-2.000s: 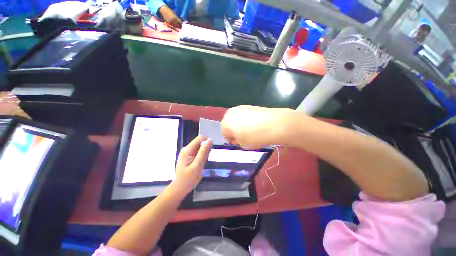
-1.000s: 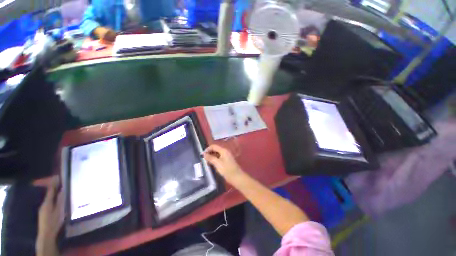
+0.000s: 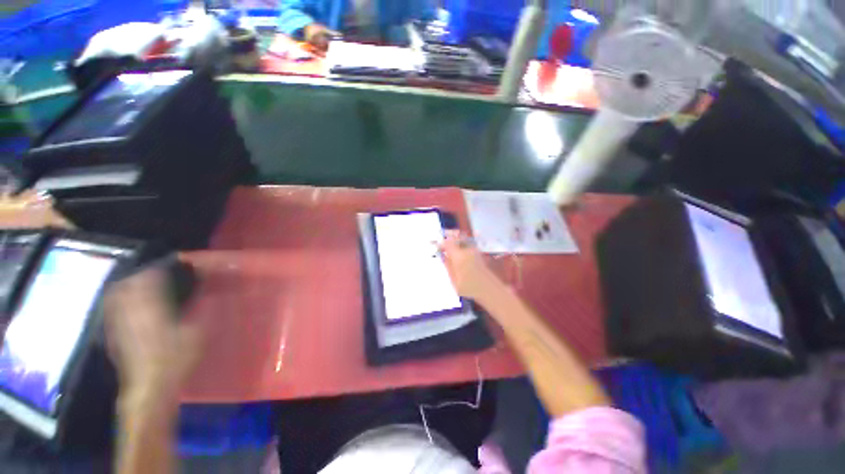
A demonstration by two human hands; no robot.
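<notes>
A tablet (image 3: 419, 266) with a glowing white screen lies on a pale grey liner (image 3: 429, 328) in a black foam tray (image 3: 422, 351) at the middle of the bench. My right hand (image 3: 465, 266) is at the tablet's upper right edge, fingertips bent over the screen's rim. A tiny dark tip shows at the fingers; I cannot tell whether it is a held tool. My left hand (image 3: 146, 319) is strongly blurred at the left, beside the left tray stack, and its grip cannot be read. A tablet with a white and purple screen (image 3: 57, 305) lies on that stack.
Stacked black trays (image 3: 190, 148) stand at the back left. More stacked trays (image 3: 649, 287) at the right carry a lit tablet (image 3: 735, 268). A paper sheet (image 3: 521, 222) and a white fan (image 3: 639, 79) are beyond. Another person's hand (image 3: 28, 210) reaches in at the far left.
Two trays lay before me; now one does, with a white-screen tablet. My left hand has left the left tray's edge. The view has turned left.
</notes>
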